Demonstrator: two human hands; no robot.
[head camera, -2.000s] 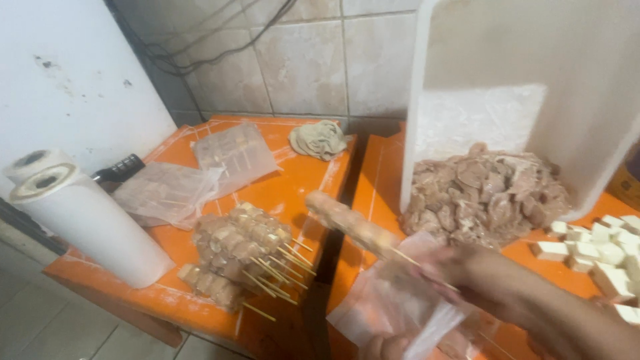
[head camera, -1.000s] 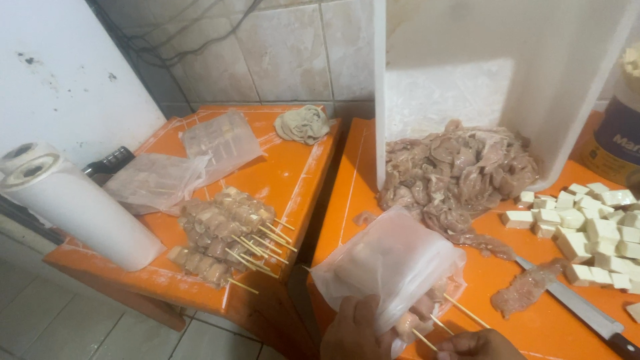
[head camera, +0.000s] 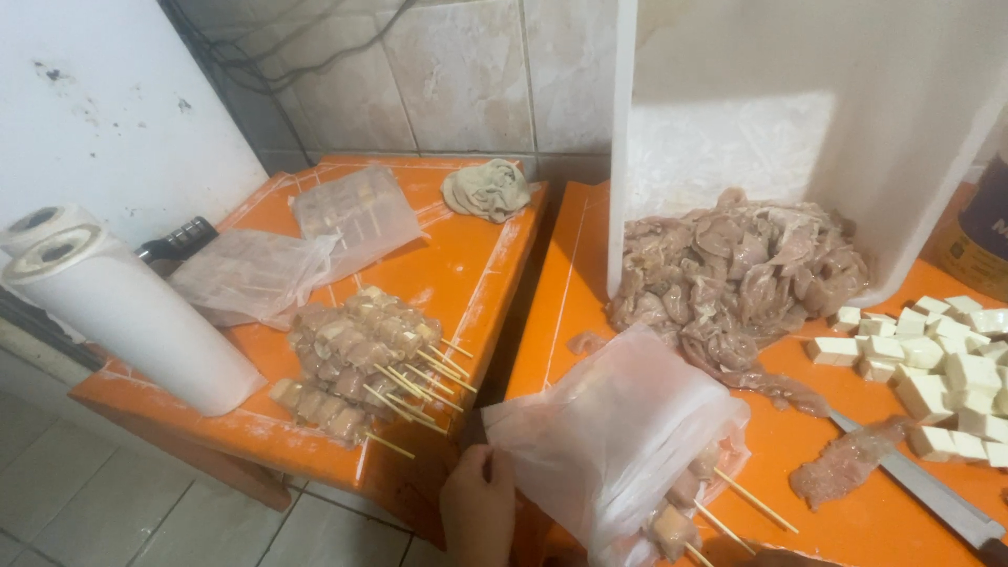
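My left hand (head camera: 478, 504), at the bottom centre, pinches the left edge of a thin translucent plastic bag (head camera: 606, 417) on the right orange table. Several skewers of meat and pale cubes (head camera: 673, 531) lie inside, their bare stick ends poking out at the lower right. Of my right hand only a dark sliver (head camera: 780, 557) shows at the bottom edge, below the sticks; its fingers are hidden. A pile of similar skewers (head camera: 354, 354) rests on the left orange table, with two wrapped bundles (head camera: 248, 272) behind it.
Raw meat slices (head camera: 740, 268) spill from a white tub (head camera: 732, 150). White cheese-like cubes (head camera: 945, 354) and a knife (head camera: 929, 488) with a meat slice (head camera: 846, 465) over its blade lie at right. Plastic rolls (head camera: 134, 323) lean at left. A crumpled cloth (head camera: 487, 190) sits behind; a gap divides the tables.
Two seconds ago my right hand held a skewer above the bag; now skewers lie within the plastic. My left hand has moved to the bag's left edge, and my right hand has dropped mostly out of view.
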